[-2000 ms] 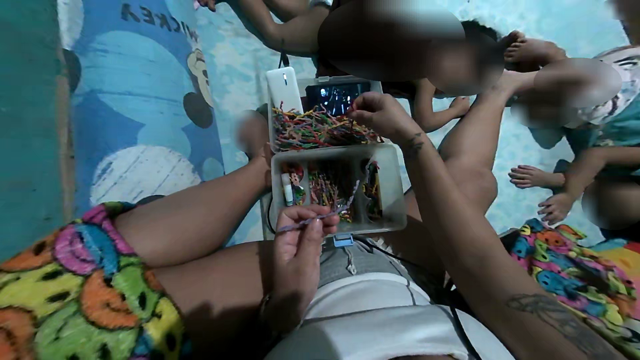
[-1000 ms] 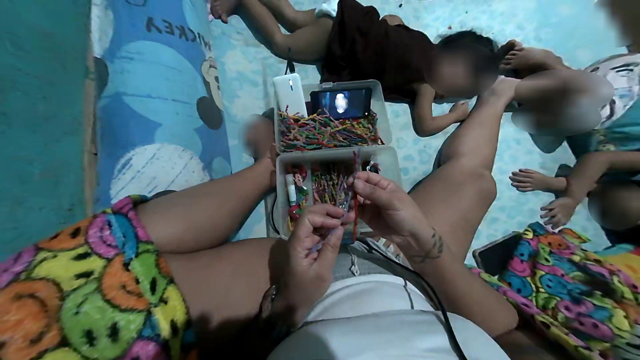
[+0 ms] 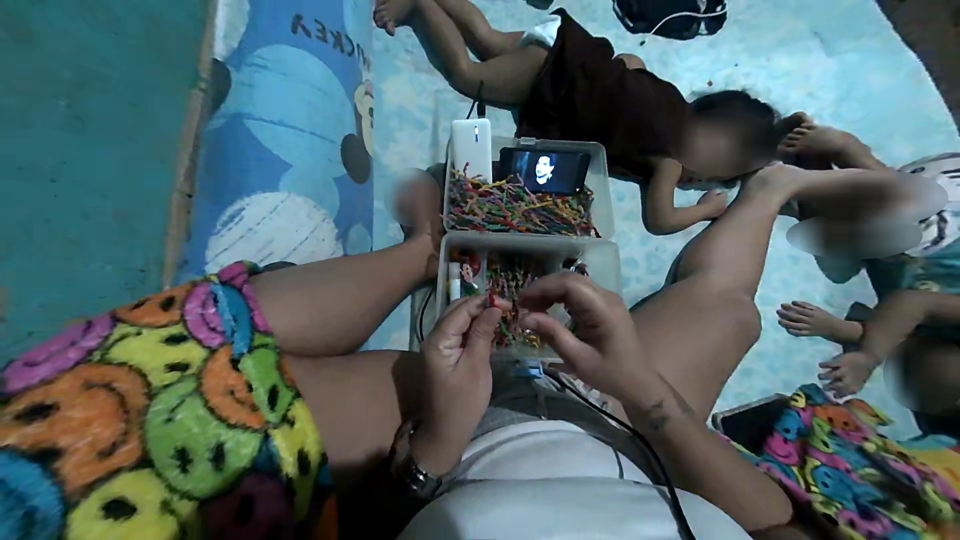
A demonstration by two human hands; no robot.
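Observation:
My left hand (image 3: 459, 345) pinches a small red twisted strand (image 3: 495, 301) between thumb and fingertips, over the near half of an open plastic case (image 3: 616, 262). Close to its right, my right hand (image 3: 581, 326) is bent with thumb and forefinger near the strand; whether it grips anything cannot be told. Colourful twisted strands (image 3: 514, 281) lie in the near half's compartments, partly hidden by my hands. A larger heap of multicoloured strands (image 3: 517, 210) fills the far half. Behind that heap, a white power bank (image 3: 471, 146) and a phone with a lit screen (image 3: 544, 171) lean in the case.
My legs flank the case. A person in dark clothing (image 3: 600, 90) lies beyond it, and another person's hands (image 3: 844, 371) are at the right. Smiley-patterned cloth (image 3: 180, 420) covers my left thigh. A black cable (image 3: 637, 435) runs across my lap. A dark bag (image 3: 671, 16) is at the top.
Two seconds ago my right hand was over the far heap; it has come back beside my left hand. A long red strand showed upright between the hands a second ago; now only a short red part shows.

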